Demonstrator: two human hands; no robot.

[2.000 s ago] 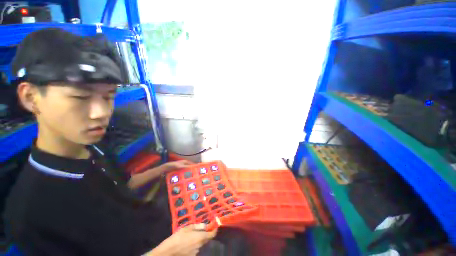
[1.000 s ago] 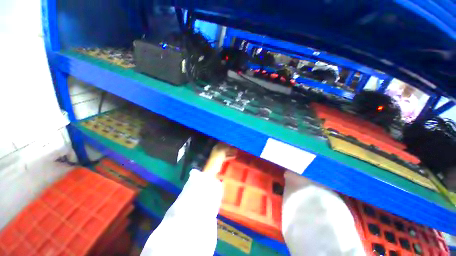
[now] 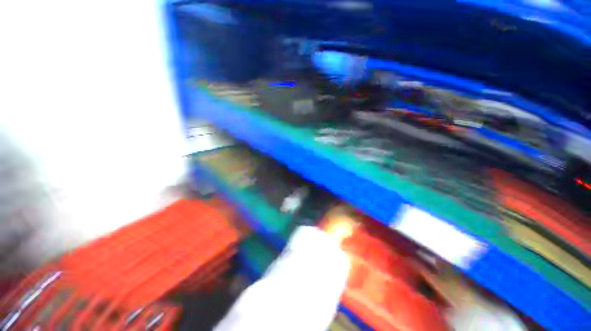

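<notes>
The picture is strongly blurred. An orange compartment tray (image 3: 382, 284) lies on the lower shelf under the blue beam. My left hand (image 3: 340, 226), in a white sleeve, is at the tray's far left end; its fingers are too blurred to tell whether they grip it. My right hand (image 3: 450, 288) is a blurred patch at the tray's right side, partly below the beam, with its white sleeve at the bottom edge. Its fingers cannot be made out.
Stacked orange trays (image 3: 155, 249) stand at left. Another orange tray (image 3: 97, 310) with light streaks shows at bottom left. The blue beam (image 3: 350, 187) with a white label (image 3: 440, 234) crosses above my hands. The upper shelf holds a black box (image 3: 285, 97) and an orange tray stack (image 3: 544, 203).
The view swung from the second person to the rack, then slightly back left. Since one second ago, a tray has appeared at bottom left, and the tray of dark pieces at right is out of view.
</notes>
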